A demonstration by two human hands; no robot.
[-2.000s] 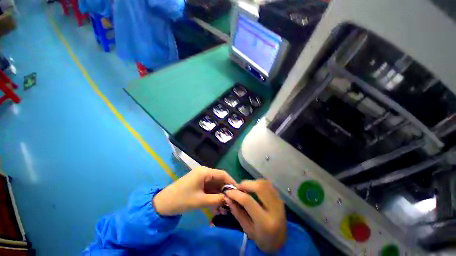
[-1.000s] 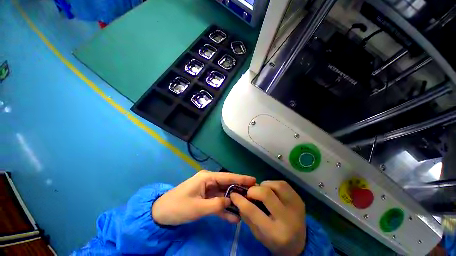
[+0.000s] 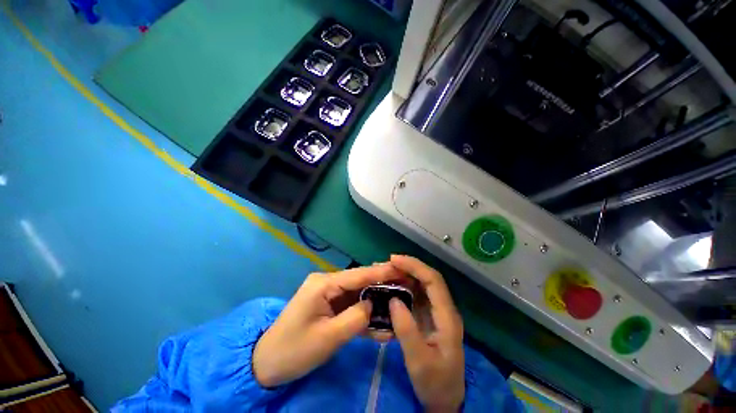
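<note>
A small rounded-square watch case with a silver rim and dark face is held upright between both hands, in front of my body. My left hand grips its left side, with the thumb on the face. My right hand grips its right side, also with the thumb on the face. The fingers hide its side edges and back. A black blister tray lies on the green bench mat. Several silver-rimmed watch cases sit in its pockets, and the two pockets nearest me are empty.
The off-white press machine stands at the right, with green buttons and a red emergency stop on its front panel. Polished guide rods show inside. A black cable lies below the tray. Blue floor with a yellow line is at the left.
My right hand has turned so that both thumbs press on the case face, which now shows more squarely. The view has shifted down and right since the first frame, and the monitor has nearly left it.
</note>
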